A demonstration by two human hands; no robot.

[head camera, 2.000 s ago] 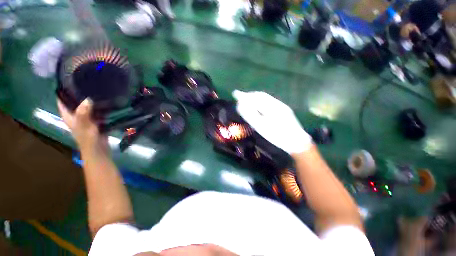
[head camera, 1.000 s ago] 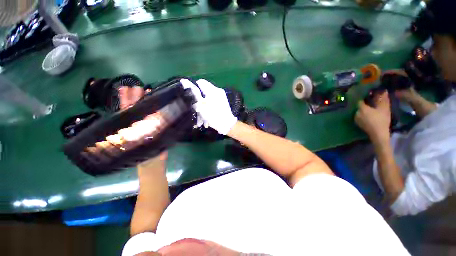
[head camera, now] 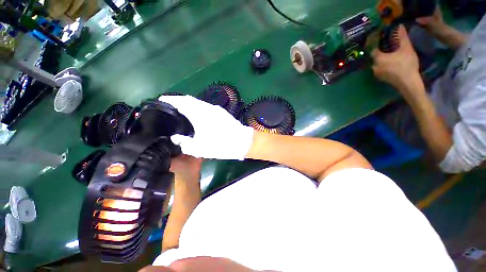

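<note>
A black desk fan is held up near the bench's front edge, its slotted housing towards the lower left and its base at the upper right. My right hand, in a white glove, grips the base. My left hand, bare, is at the fan's near side; its fingers are hidden behind the fan, so their grip shows only in part. Other black fans lie on the green bench: one right of my glove, one behind the held fan.
A green grinder with a pale wheel stands at the upper right. A small round black part lies left of it. A person in a light shirt holds a black part at the far wheel. White fans stand at the left.
The held fan has turned from lying across to more upright, its slotted housing lower and its base raised into my gloved hand. The view has shifted, with the grinder larger.
</note>
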